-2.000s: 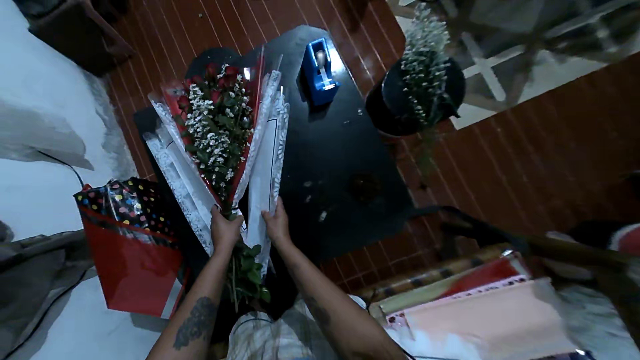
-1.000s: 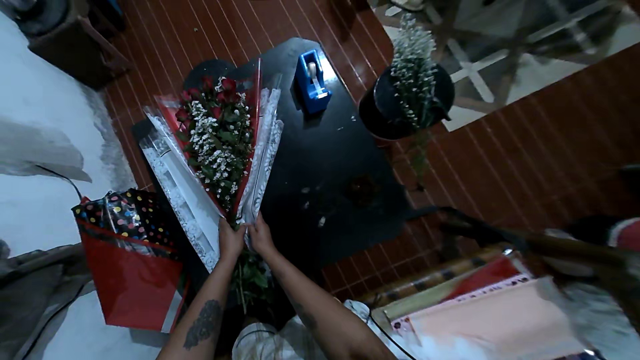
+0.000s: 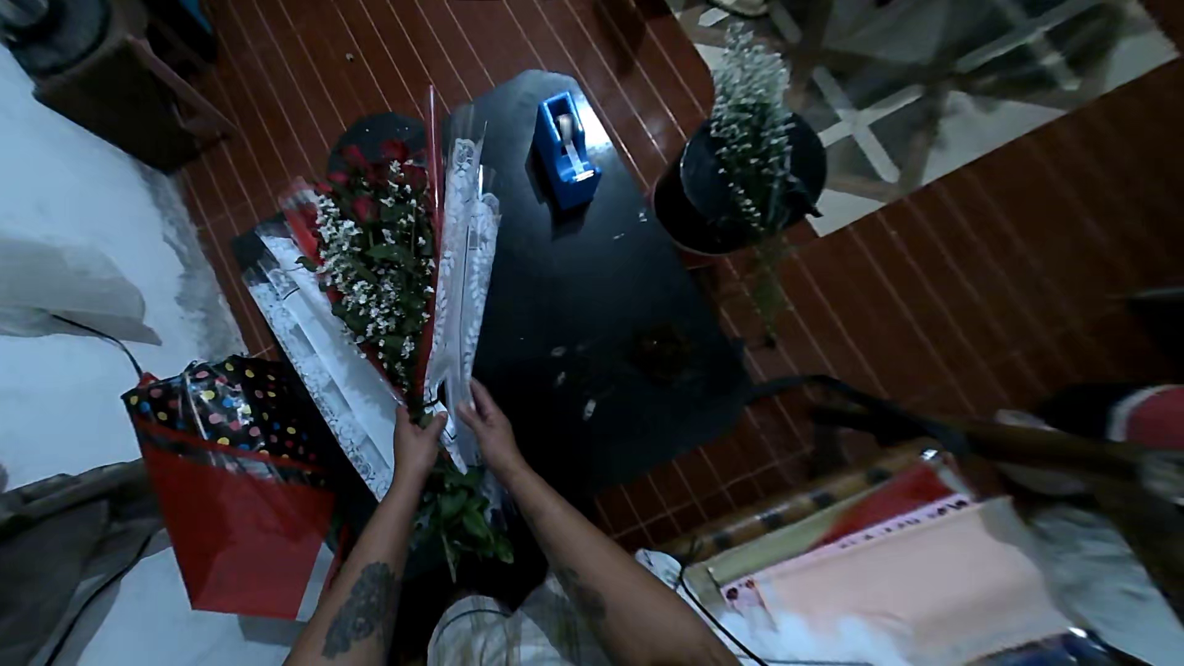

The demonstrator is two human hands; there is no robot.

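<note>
A bouquet of red roses and small white filler flowers [image 3: 375, 254] lies on the dark table [image 3: 601, 277], with its leafy stems [image 3: 458, 518] toward me. My left hand [image 3: 419, 444] grips the bouquet where it narrows above the stems. My right hand [image 3: 488, 430] holds the gathered right edge of the white-patterned clear wrap [image 3: 467, 268], folded lengthwise beside the flowers. Red wrapping [image 3: 433, 213] edges the bouquet. More white-patterned wrap [image 3: 324, 370] spreads flat on its left side. The fingertips of both hands are partly hidden.
A blue tape dispenser [image 3: 566, 153] stands at the table's far end. Right of the table, a black bucket [image 3: 689, 199] holds white filler flowers [image 3: 749, 120]. A red bag-like wrapper with dotted film [image 3: 240, 518] is at left. Pink sheets [image 3: 925, 583] lie at lower right.
My right hand has drawn the right side of the wrap in toward the bouquet, then back out a little. My left hand stays at the bouquet's narrow part.
</note>
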